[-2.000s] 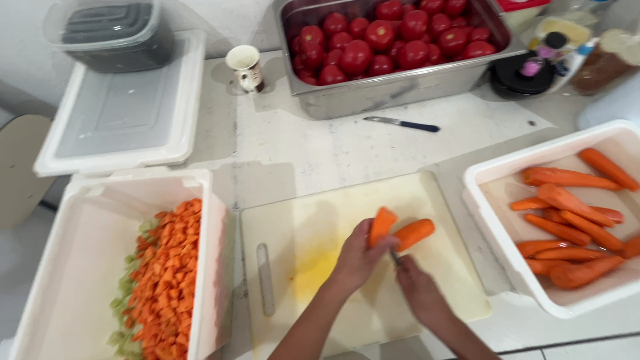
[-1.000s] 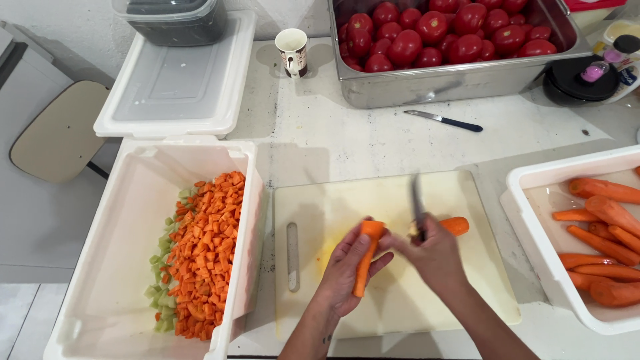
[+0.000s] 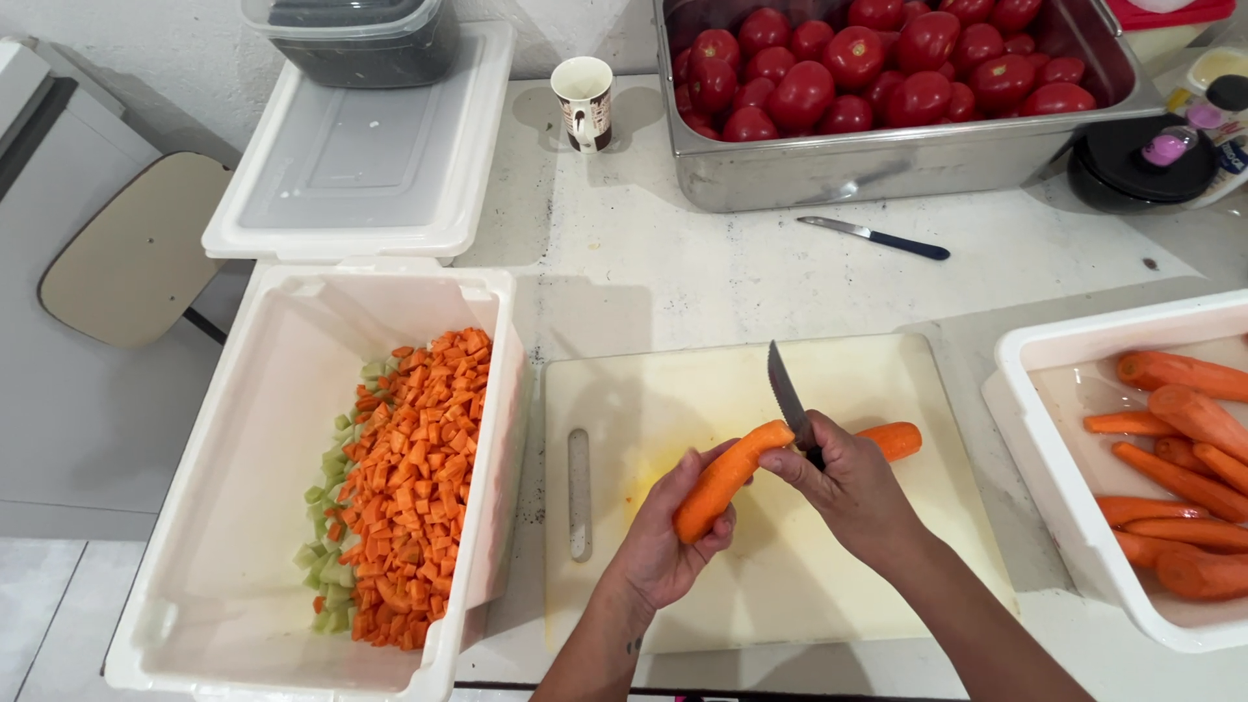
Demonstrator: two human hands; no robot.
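Observation:
My left hand [image 3: 673, 531] is closed around a peeled carrot [image 3: 726, 483], tilted up to the right above the white cutting board [image 3: 624, 390]. In my right hand [image 3: 858, 483] is a serrated knife [image 3: 785, 390], its blade pointing up, with the thumb against the carrot's upper end. Another carrot [image 3: 895, 441] lies on the board, partly hidden behind the right hand. Left of the board, a white plastic tub [image 3: 249, 390] holds diced carrot [image 3: 419, 487] and pale green chopped pieces [image 3: 336, 575].
Whole carrots sit in a white tray [image 3: 1053, 468] at right. Behind are a steel pan [image 3: 780, 175] of tomatoes, a small knife [image 3: 907, 243], a patterned cup [image 3: 585, 102], a tub lid [image 3: 361, 185] bearing a dark-filled container [image 3: 361, 44], and a black lidded bowl [image 3: 1141, 161].
Two seconds ago both hands were lower over the board with the knife blade hidden; now the carrot is held raised and the blade points up. The view has shifted.

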